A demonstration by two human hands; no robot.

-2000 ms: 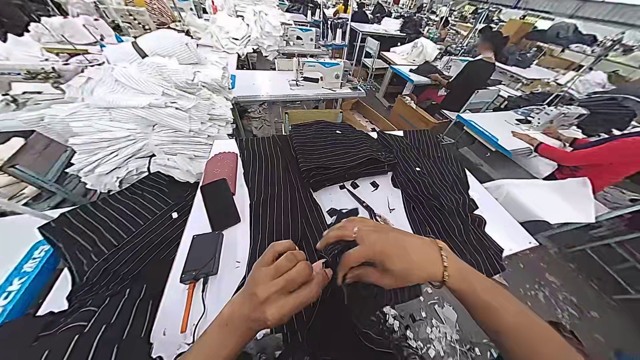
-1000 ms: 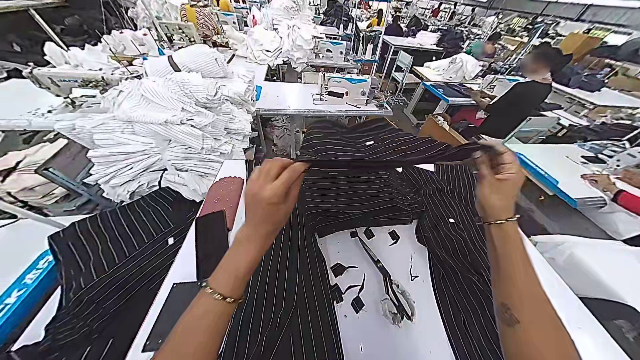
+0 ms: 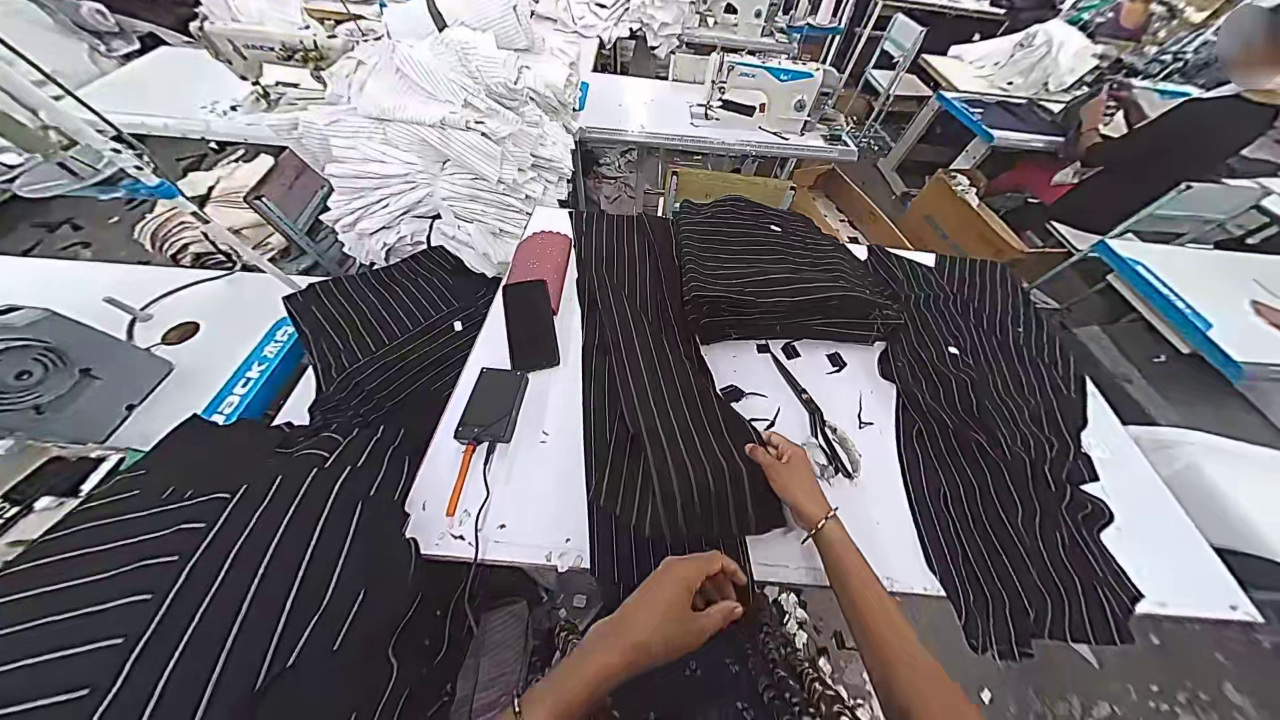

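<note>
A black pinstriped cloth piece (image 3: pixel 680 440) lies lengthwise on the white table, its near end over other striped cloth. My right hand (image 3: pixel 790 480) pinches the right edge of this piece between thumb and fingers. Just below its near edge is my left hand (image 3: pixel 690 600), fingers curled and parted, with nothing seen in it. A folded striped stack (image 3: pixel 780 280) lies beyond, and another striped piece (image 3: pixel 1000 430) hangs over the table's near edge at the right. Between them rest black-handled scissors (image 3: pixel 815 415) among small black scraps (image 3: pixel 735 394).
On the table's left side lie a pink case (image 3: pixel 540 262), a black phone (image 3: pixel 531 325), and a dark device (image 3: pixel 491 405) with a cable and an orange pen (image 3: pixel 461 480). More striped cloth (image 3: pixel 220 560) fills the lower left. Beyond stand a white garment pile (image 3: pixel 440 150) and a sewing machine (image 3: pixel 770 90).
Both hands held a striped piece stretched above the stack; now they are lower and nearer, the piece lies on the left striped cloth, and my left hand has let go.
</note>
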